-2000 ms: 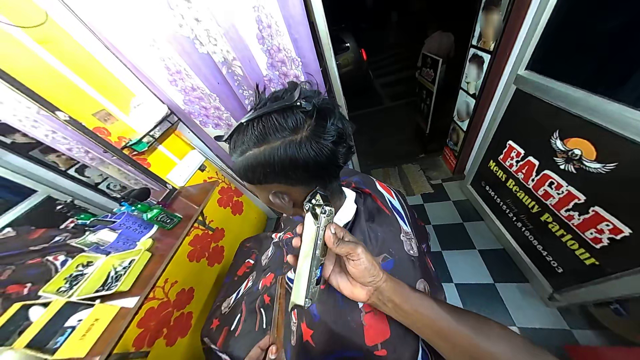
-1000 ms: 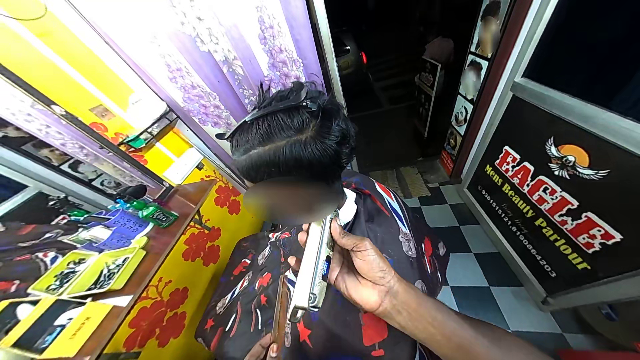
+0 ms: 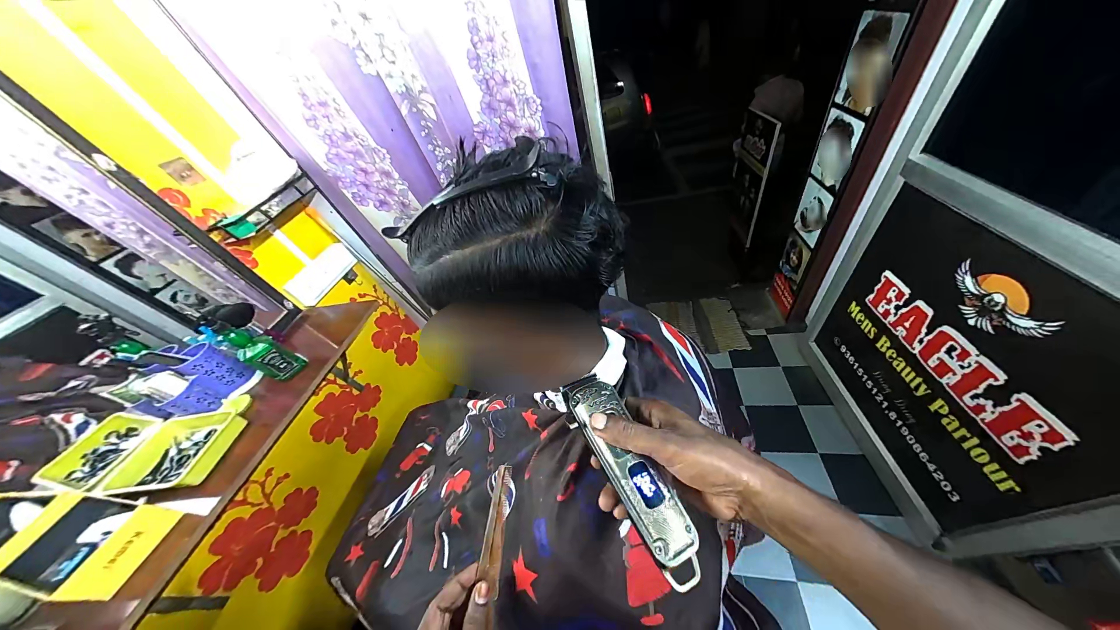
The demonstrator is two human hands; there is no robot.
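A metal hair clipper (image 3: 632,472) with a small lit display is gripped in my right hand (image 3: 687,455), its blade end close to the neck of a seated person (image 3: 516,341). My left hand (image 3: 459,599), low in the view and partly cut off, holds a brown comb (image 3: 495,529) upright over the patterned barber cape (image 3: 411,560). A black hair clip (image 3: 472,188) pins up the person's dark hair (image 3: 525,236) above a parting. A white neck strip (image 3: 615,357) shows at the collar.
At left, a wooden counter (image 3: 289,398) bears a yellow-green tray (image 3: 188,451) of clips, a purple basket (image 3: 210,381), a green bottle (image 3: 273,357) and a yellow box (image 3: 114,556). A purple curtain (image 3: 367,105) hangs behind; a glass door (image 3: 962,367) stands at right.
The clipper in my right hand has turned so its display shows and its blade end points up and left. The seated person's head has turned since the oldest frame. The comb stays in my left hand.
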